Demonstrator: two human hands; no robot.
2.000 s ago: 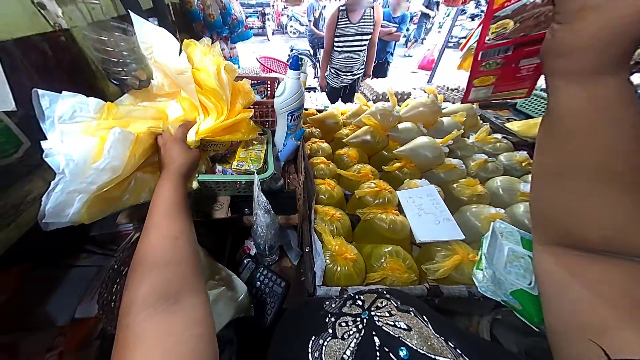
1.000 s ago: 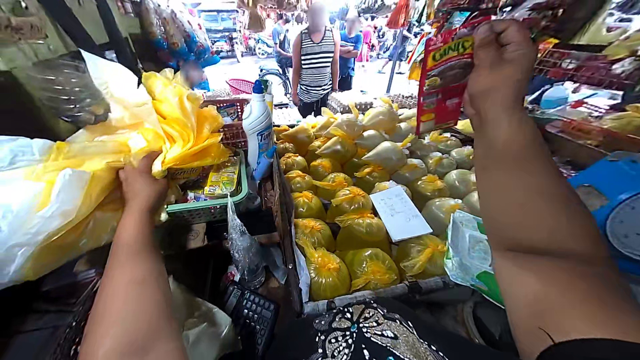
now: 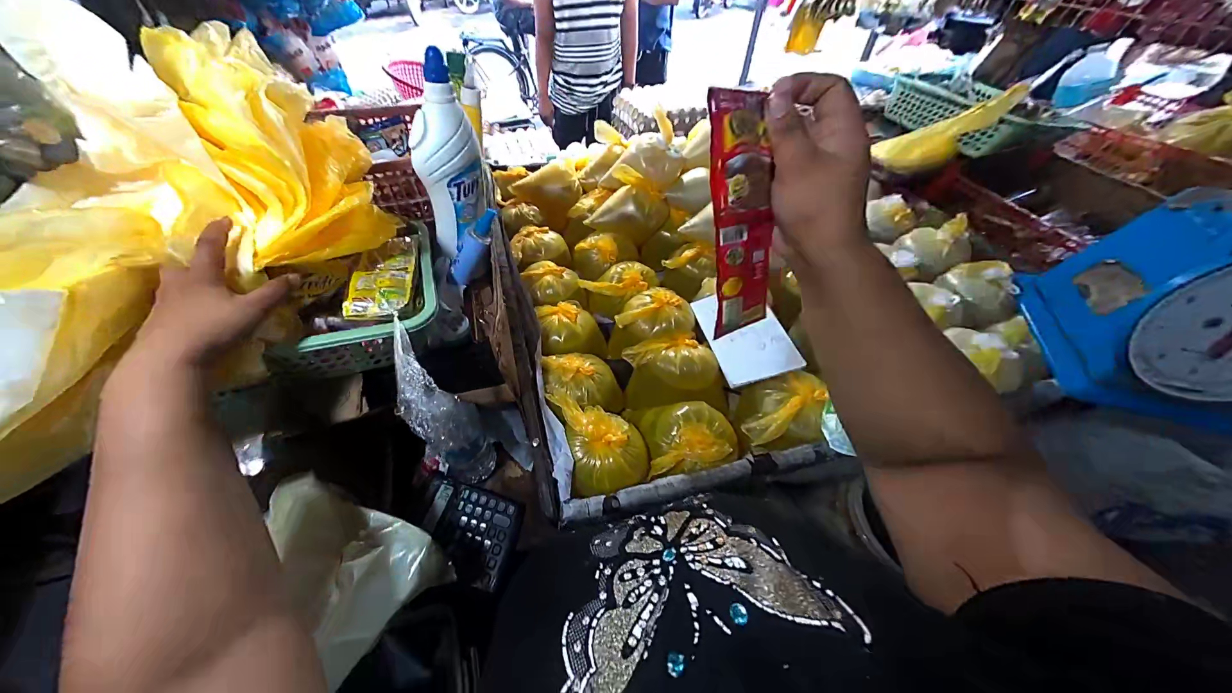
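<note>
My right hand (image 3: 818, 159) pinches the top of a strip of red sachets (image 3: 741, 212), which hangs over the tied bags. On the left, my left hand (image 3: 207, 298) rests with fingers spread against a bundle of yellow and white plastic bags (image 3: 279, 164); its fingertips touch the bundle. Beside that hand is a green plastic basket (image 3: 423, 289) holding yellow packets (image 3: 380, 279). Below the sachets, a white card with handwriting (image 3: 756, 351) lies on tied plastic bags of yellow liquid (image 3: 674, 371), packed in a crate.
A white bottle with a blue cap (image 3: 448, 159) stands behind the basket. A calculator (image 3: 481, 529) lies near my lap. A blue dial scale (image 3: 1136, 298) is at the right. A person in a striped shirt (image 3: 587, 58) stands beyond the crate.
The red sachet strip has moved from the upper right to over the tied bags. My left hand's fingers have spread against the yellow bundle.
</note>
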